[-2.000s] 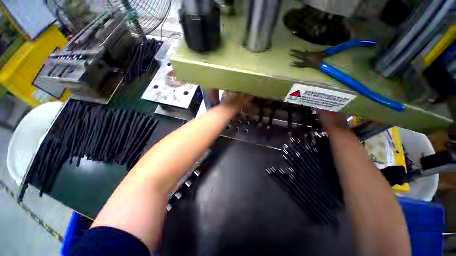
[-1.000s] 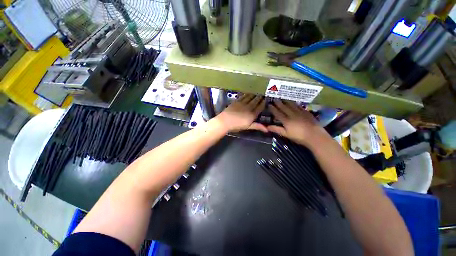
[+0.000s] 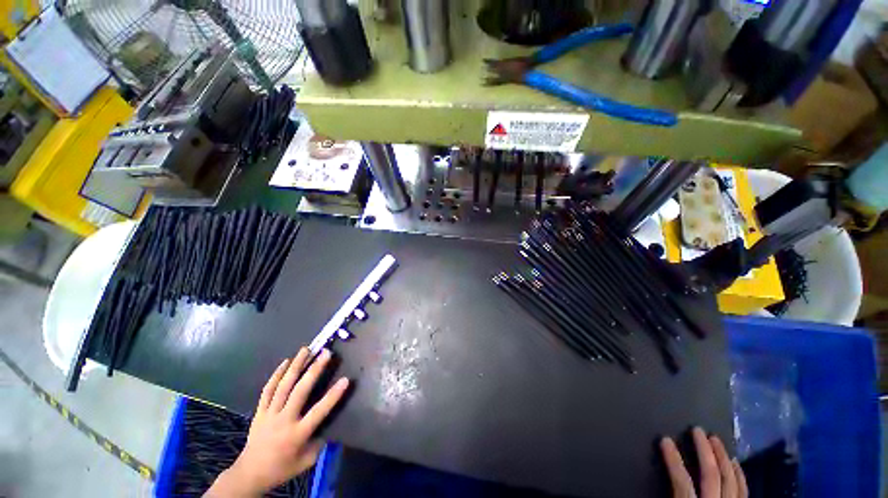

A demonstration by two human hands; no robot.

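Observation:
The silver-white loading bar (image 3: 355, 300) lies slanted on the black mat, with small blocks along its right edge. My left hand (image 3: 286, 420) rests at its near end, fingers spread; I cannot tell whether it grips the bar. My right hand (image 3: 703, 469) is at the mat's front right edge, cut off by the picture's bottom, with fingers apart and nothing seen in it. A loose pile of black rods with silver tips (image 3: 584, 292) lies on the mat at the right. Several black rods (image 3: 516, 180) stand in the lower mould under the press.
The pale-green press plate (image 3: 409, 117) carries blue-handled pliers (image 3: 584, 92). Chrome columns (image 3: 389, 175) stand beside the mould. Rows of black rods (image 3: 209, 253) lie at the left. A pale square block (image 3: 319, 160) is left of the press. Blue bins (image 3: 828, 389) stand at the lower left and right.
Both hands have come out from under the press, back towards me. My left hand is now at the bar; my right hand is at the front right edge. The mould is now uncovered.

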